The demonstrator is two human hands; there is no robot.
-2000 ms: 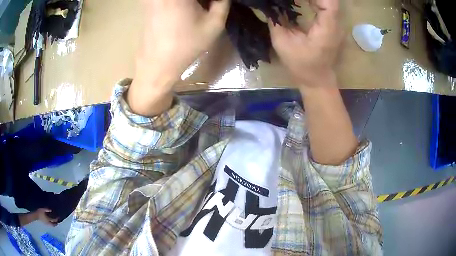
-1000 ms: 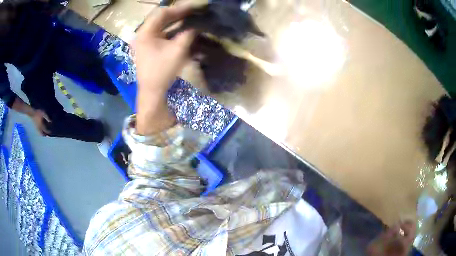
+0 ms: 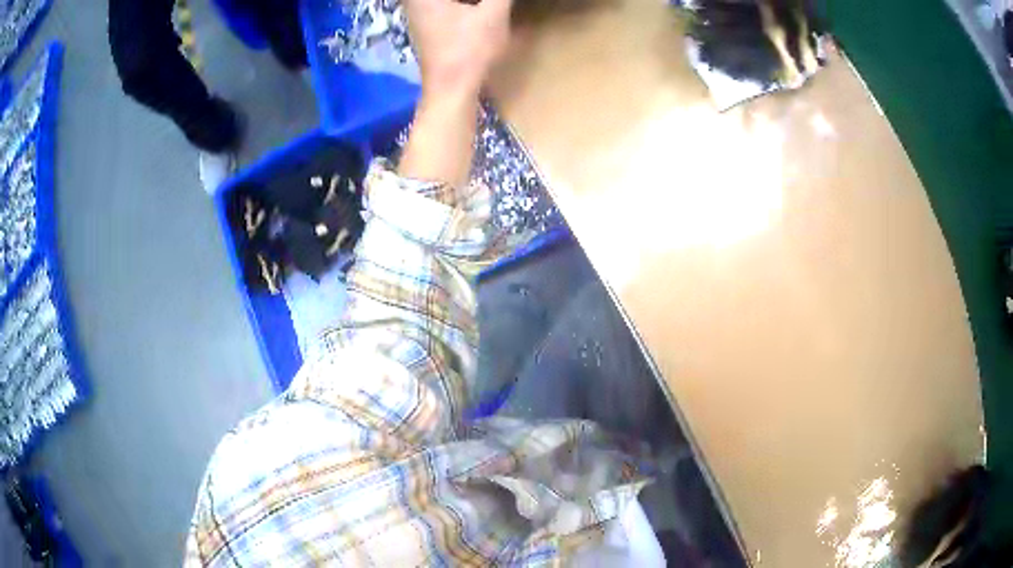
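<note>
My left hand (image 3: 458,47) is at the top edge, left of the bench top, with its fingers cut off by the frame. A small dark patch shows at the fingers, but I cannot tell whether it is held. Black shaggy figures with tan legs (image 3: 794,39) lie on a white sheet (image 3: 728,89) at the top of the bench. Another black shaggy clump (image 3: 942,516) is at the lower right. My right hand is out of the picture.
The glossy tan bench top (image 3: 844,277) curves along a green strip (image 3: 928,133). A blue bin (image 3: 253,322) holds black figures with tan legs. Other blue bins hold silvery pieces (image 3: 517,183). A person's dark leg (image 3: 167,67) stands on the grey floor at the upper left.
The view has swung left toward the bench end. The black figure seen in my left hand no longer shows clearly. My left hand is nearer the top edge, and my right hand has left view.
</note>
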